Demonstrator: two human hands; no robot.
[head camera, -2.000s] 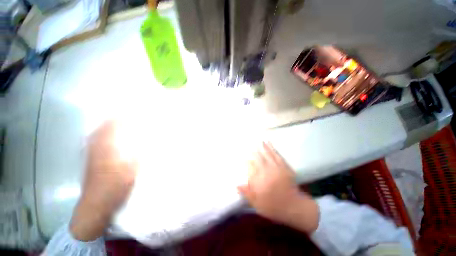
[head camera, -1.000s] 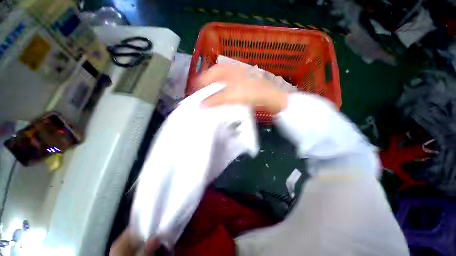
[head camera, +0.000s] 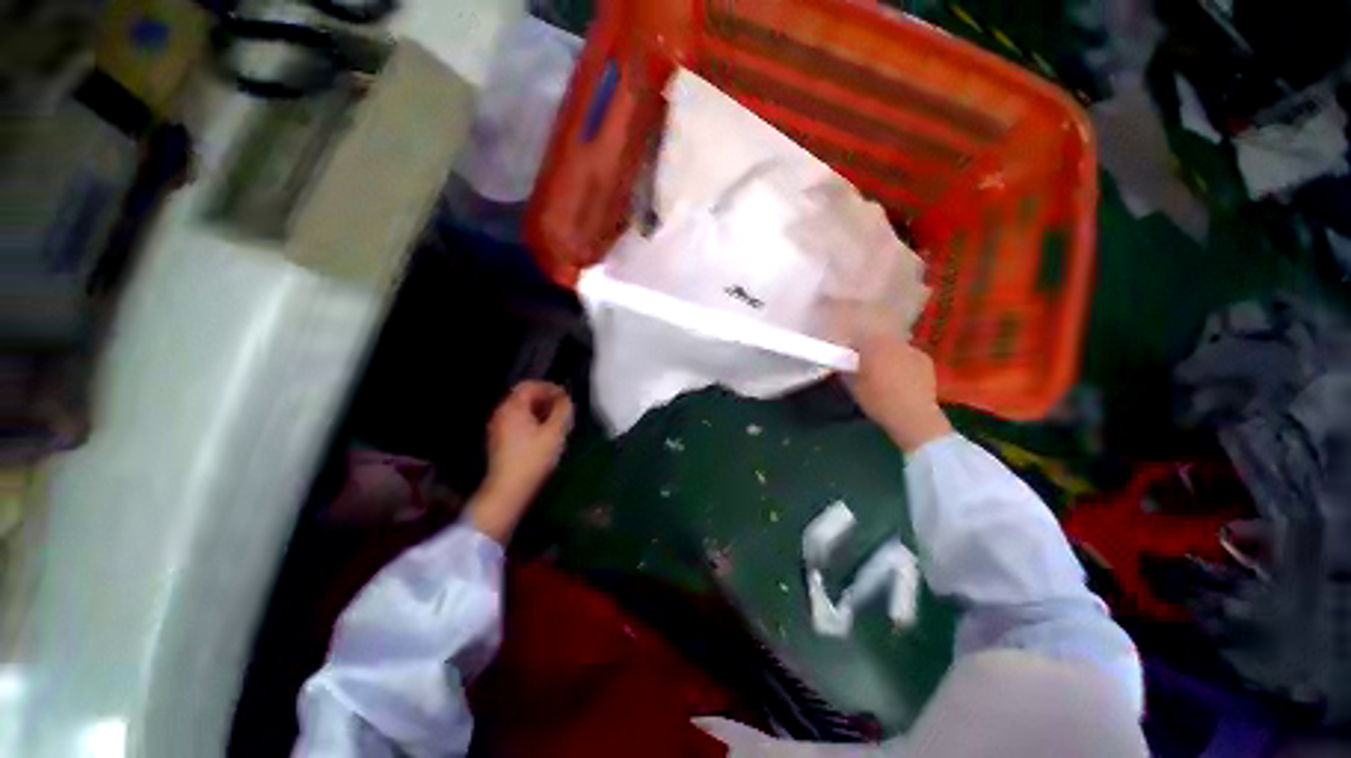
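Note:
A white cloth panel (head camera: 741, 245) with a small dark motif lies in and over the near rim of the orange-red basket (head camera: 1037, 356), and its folded edge hangs outside. My right hand (head camera: 895, 388) grips the right end of that edge. My left hand (head camera: 529, 433) is left of and below the panel, apart from it, with fingers curled together; nothing clear shows in it.
The white sewing table (head camera: 193, 430) runs down the left side, with black-handled scissors (head camera: 282, 52) at its far end, blurred. White scraps (head camera: 859, 578) lie on the green floor. Grey cloth heaps (head camera: 1274, 385) are at the right. A dark red cloth covers my lap.
The view has turned from the machine to the basket. The white panel has moved from the table, past my lap, to the basket. My left hand has let go of it.

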